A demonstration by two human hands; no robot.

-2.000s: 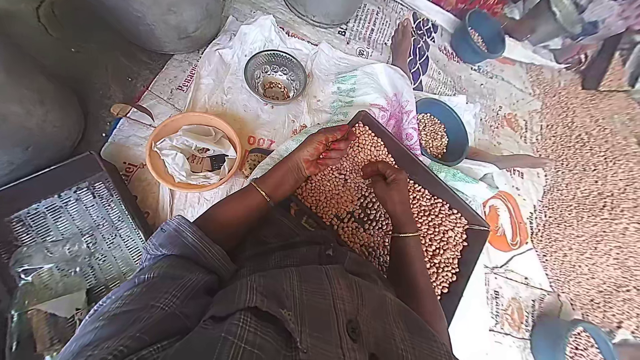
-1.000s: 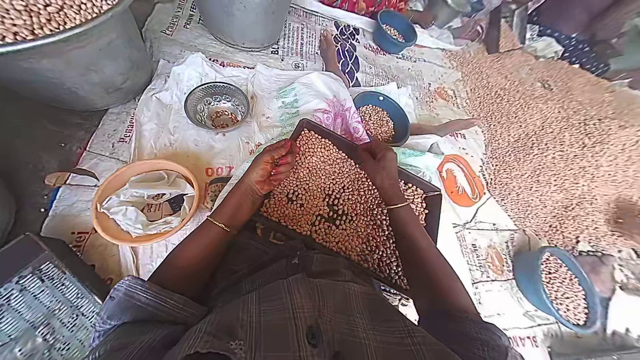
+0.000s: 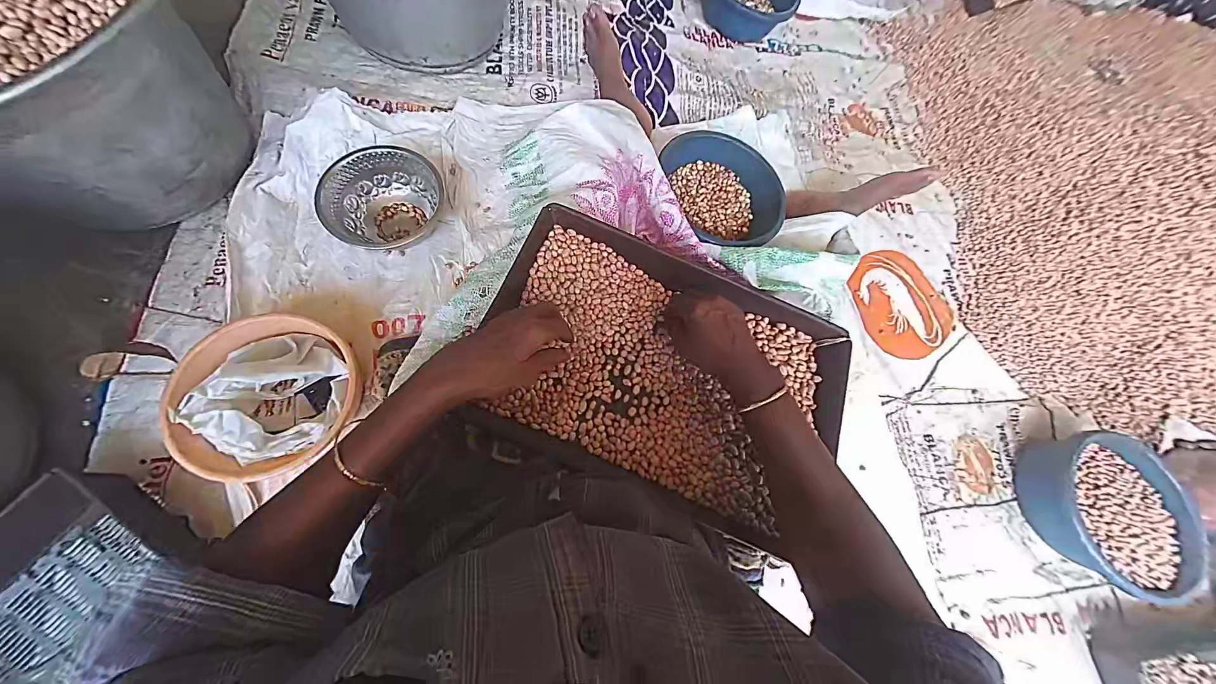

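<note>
A dark rectangular tray lies across my lap, spread with light brown nuts or beans that leave small dark gaps near its middle. My left hand rests over the nuts at the tray's left side, fingers curled down. On the right, my right hand dips among the nuts with its fingers bent and their tips hidden. Whether either hand grips any nuts cannot be seen. Just beyond the tray's far edge stands a blue bowl partly filled with similar nuts.
A patterned metal bowl, an orange-rimmed basin holding white plastic and large metal pots stand left and ahead. A wide heap of nuts covers the right. A blue tub of nuts sits at the lower right. Another person's bare foot shows beyond.
My left hand was raised with its palm turned up and now lies lower over the nuts, palm down. My right hand has moved from the tray's far edge down into the nuts.
</note>
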